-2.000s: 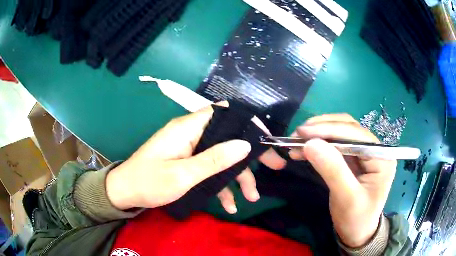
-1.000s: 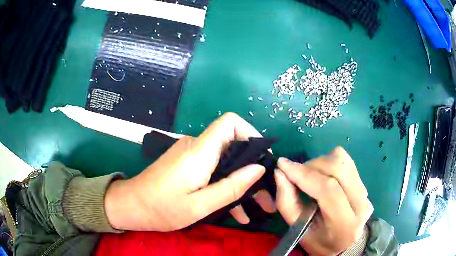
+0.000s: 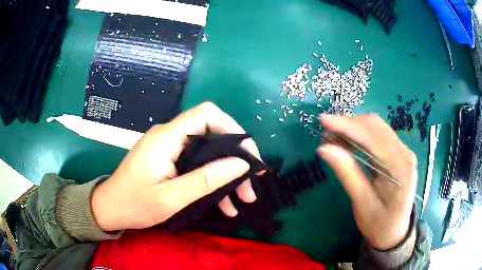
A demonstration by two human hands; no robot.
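My left hand [image 3: 164,174] is bare and holds a bunched black ribbed strip [image 3: 211,150] between thumb and fingers. More of the black strip lies below and to the right of the hand. My right hand [image 3: 370,169] is bare and blurred. It holds slim metal tweezers [image 3: 364,158], whose tips are too blurred to make out, at the lower edge of a loose pile of tiny silver-white pieces [image 3: 341,82]. Whether the tweezers grip a piece cannot be told.
A shiny black board [image 3: 140,79] with white tape bands lies at upper left, bearing tiny pieces [image 3: 101,107] in a grid. Black strips [image 3: 29,58] are stacked at far left. Tiny black pieces [image 3: 402,117] and long glossy bars [image 3: 461,147] lie at right. A blue item [image 3: 454,21] shows top right.
My right hand has moved from the black strip up and right to the silver-white pile, with the tweezers turned forward. My left hand has shifted slightly left, still holding the strip.
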